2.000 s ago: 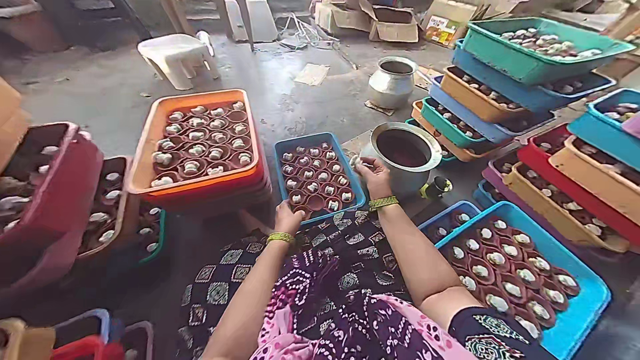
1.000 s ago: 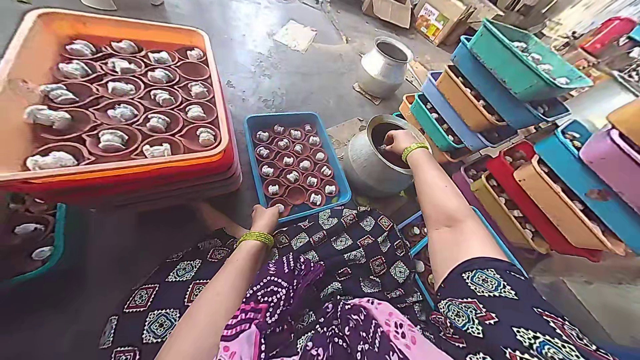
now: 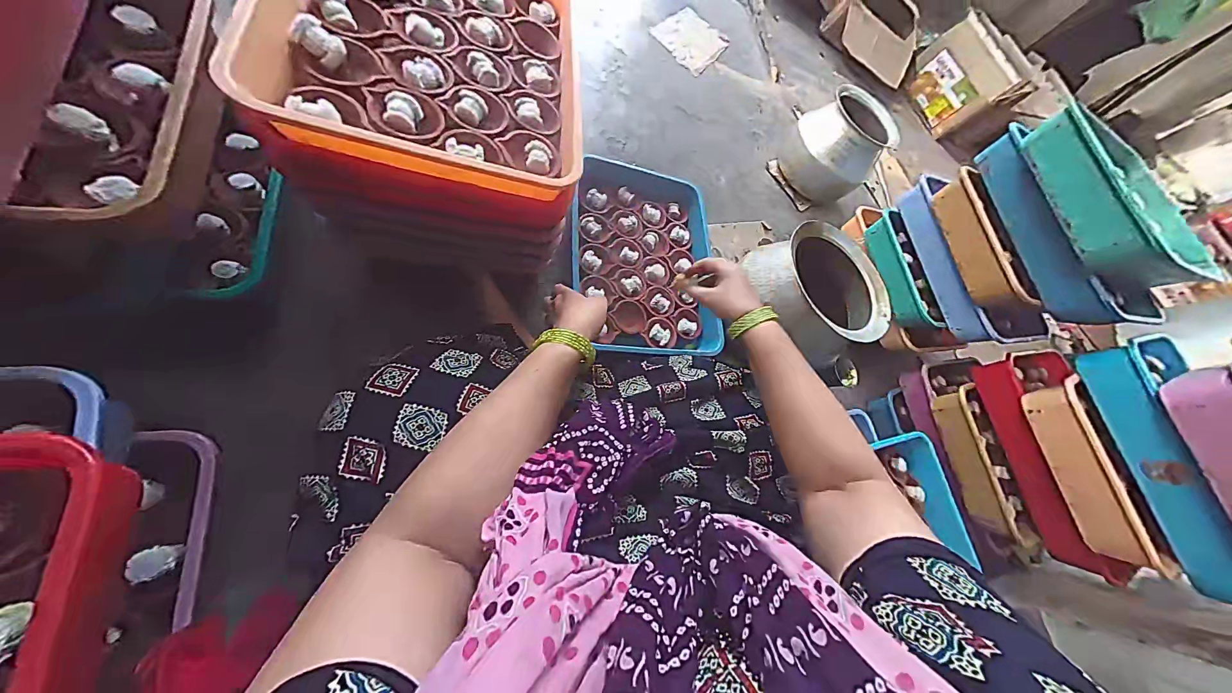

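Observation:
A blue plastic tray [image 3: 714, 332] lies just beyond my lap, filled with rows of small reddish-brown cups [image 3: 630, 316], most with a whitish lump in them. My left hand [image 3: 579, 313] is at the tray's near left edge, its fingers partly hidden; whether it grips the rim or a cup is unclear. My right hand [image 3: 722, 289] is over the tray's right side, thumb and fingers pinched around something small and brownish that I cannot identify. Right of that hand stands a wide-mouthed metal pot [image 3: 770, 279] with dark contents.
Stacked orange and red trays [image 3: 423, 154] of similar cups rise at the left. More filled trays stand at far left and lower left. Tall stacks of coloured trays [image 3: 1088, 202] line the right side. A second metal pot [image 3: 818, 144] and cardboard boxes [image 3: 972, 72] are farther back.
My right hand has moved from the metal pot's mouth to above the right side of the blue tray. My left hand stays by the tray's near left edge. The view has tilted.

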